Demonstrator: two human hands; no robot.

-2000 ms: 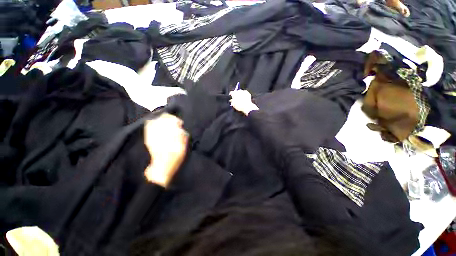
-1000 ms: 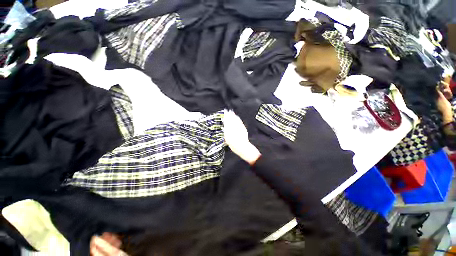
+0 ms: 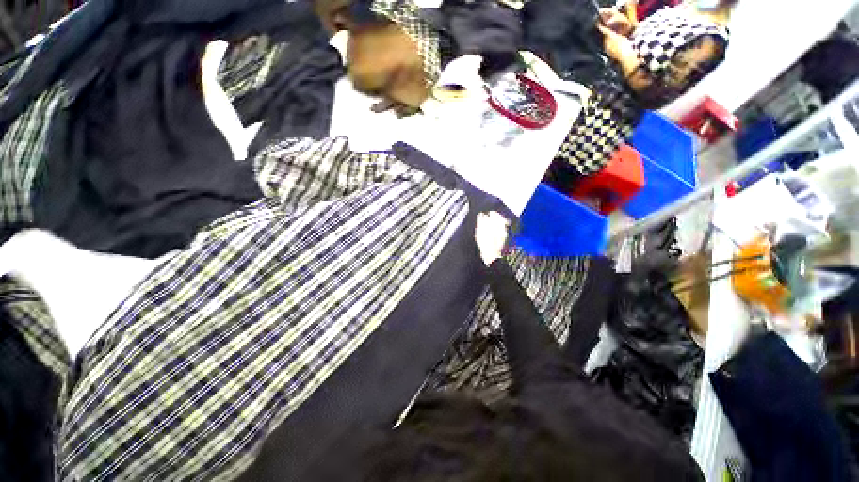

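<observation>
A black garment (image 3: 396, 358) with plaid lining (image 3: 273, 292) is spread in front of me, the lining facing up. My right hand (image 3: 492, 235) is at the garment's black edge, near the right edge of the white table, and grips the cloth there. My right sleeve runs down from it to the bottom of the view. My left hand is not in view. No marking tool or template can be made out.
Black garments (image 3: 141, 122) lie at the left and back of the white table (image 3: 461, 141). A brown bundle (image 3: 384, 66) and a red-rimmed oval (image 3: 535, 105) are at the back. Blue bins (image 3: 565, 224), a red stool (image 3: 617, 179) and a person (image 3: 678, 47) are beyond the table edge.
The view has swung to the right. The garment has been turned so more plaid lining shows. My right hand has moved to its right edge. My left hand has gone out of view.
</observation>
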